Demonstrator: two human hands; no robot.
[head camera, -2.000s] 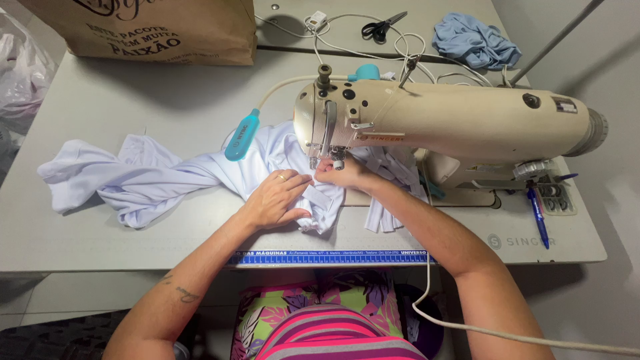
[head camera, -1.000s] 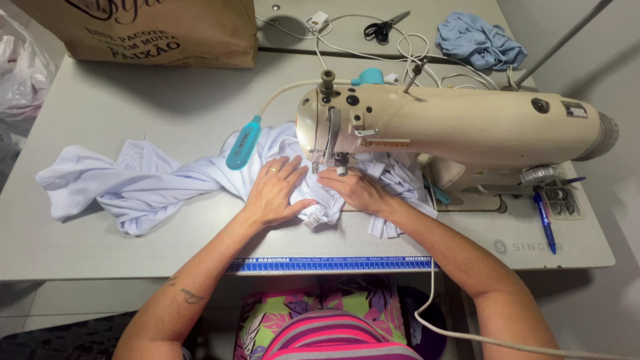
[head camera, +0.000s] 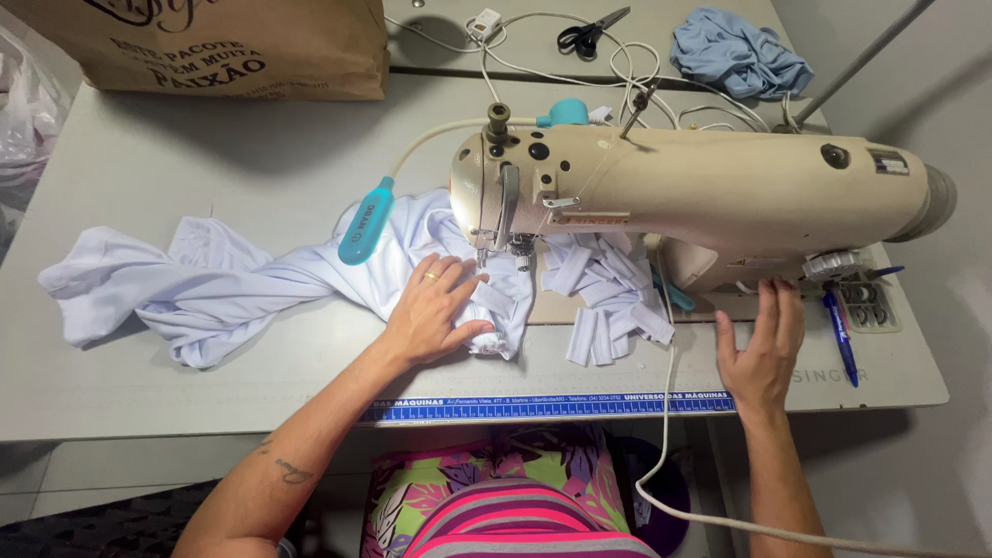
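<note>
My left hand (head camera: 438, 314) lies flat, fingers spread, on white fabric (head camera: 302, 283) just in front of the presser foot (head camera: 522, 254) of a Singer sewing machine (head camera: 697, 182). The fabric stretches left in twisted folds. My right hand (head camera: 763, 349) is at the machine's base near the stitch dial (head camera: 833, 266), fingertips by a pale lever partly hidden behind them. Between my hands lies a pile of short white fabric strips (head camera: 601, 291). A turquoise lamp (head camera: 366, 225) on a flexible neck rests over the fabric.
A paper bag (head camera: 232, 54) stands at the back left. Behind the machine are black-handled scissors (head camera: 590, 35), tangled cables and crumpled blue fabric (head camera: 736, 53). A blue pen (head camera: 841, 337) and a bobbin tray (head camera: 872, 306) lie at the right. A blue ruler strip (head camera: 542, 408) runs along the front edge.
My right hand has left the fabric by the needle and moved right to the machine's base, uncovering the pile of strips. My left hand stays on the fabric.
</note>
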